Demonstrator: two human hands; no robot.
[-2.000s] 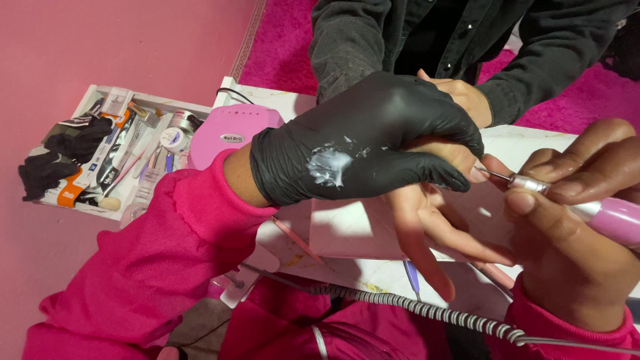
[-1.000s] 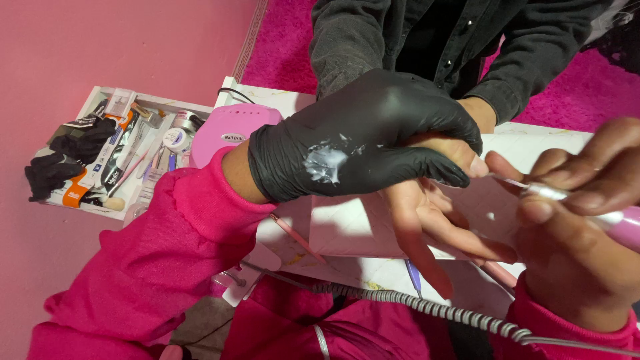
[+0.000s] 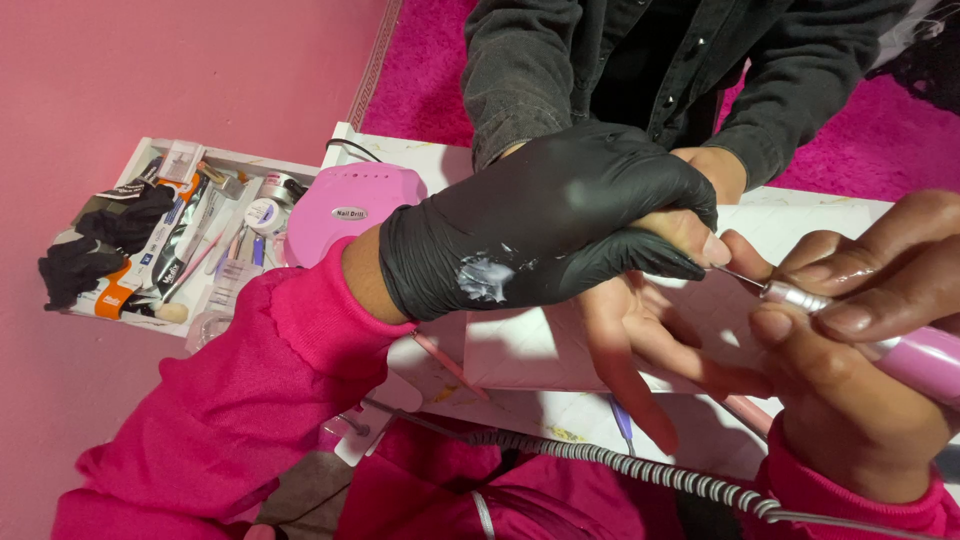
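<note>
My left hand (image 3: 547, 225), in a black glove with a white smear near the wrist, grips one finger of another person's hand (image 3: 637, 337). That finger's nail (image 3: 716, 250) sticks out past my gloved thumb and fingers. At the right, my bare right hand (image 3: 855, 300) holds a pink and silver electric nail drill handpiece (image 3: 919, 360). The thin metal bit (image 3: 739, 277) of the drill is at the tip of the held nail. Below the gripped finger, the person's other fingers hang spread over a white quilted pad (image 3: 525, 349).
A pink nail drill unit (image 3: 352, 206) stands left of my glove. Farther left, an open drawer (image 3: 150, 322) holds packets, jars, brushes and black gloves. A coiled cable (image 3: 622, 465) crosses the near side. A purple-handled tool (image 3: 621, 420) and pink stick (image 3: 450, 365) lie on the table.
My right hand drew the drill bit back from the nail, then brought it in to the nail's tip again. My left hand has kept its hold on the finger.
</note>
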